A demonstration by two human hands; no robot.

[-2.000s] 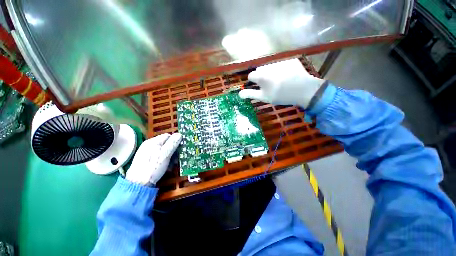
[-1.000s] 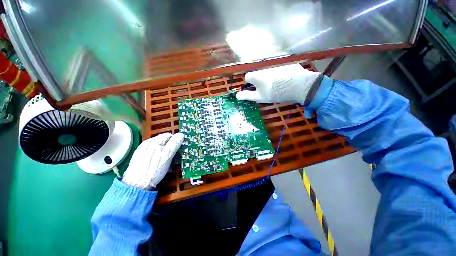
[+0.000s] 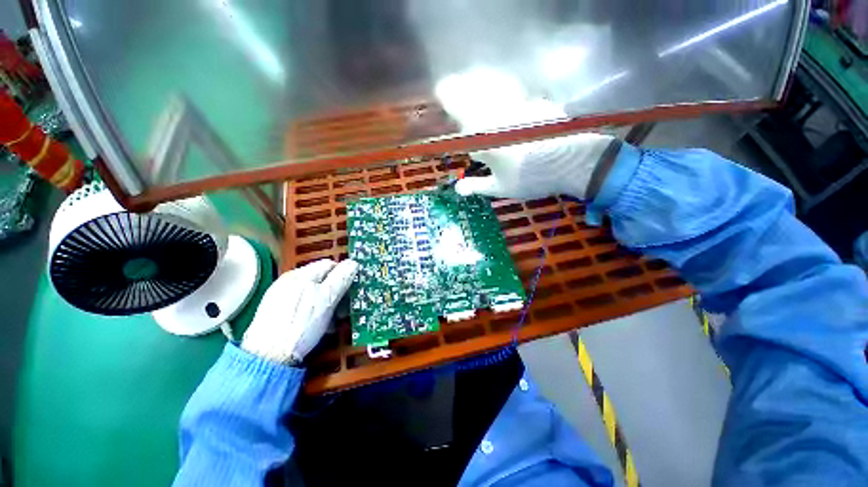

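A green circuit board lies on the orange-brown slotted grate, white connectors along its near edge. My left hand, in a white glove, has its fingertips at the board's left edge. My right hand, also gloved, is at the board's far edge, closed around the cutters. Only a small dark and red part of the cutters shows; the glove hides the rest, and I cannot tell whether the jaws touch the board.
A clear shield with a brown-red lower edge tilts above the far grate, close over my right hand. A white fan stands left of the grate. A thin blue cord crosses the grate right of the board.
The whole view has shifted slightly. My left hand stays at the board's left edge. My right hand stays at the far edge, slightly lower and flatter than two seconds ago.
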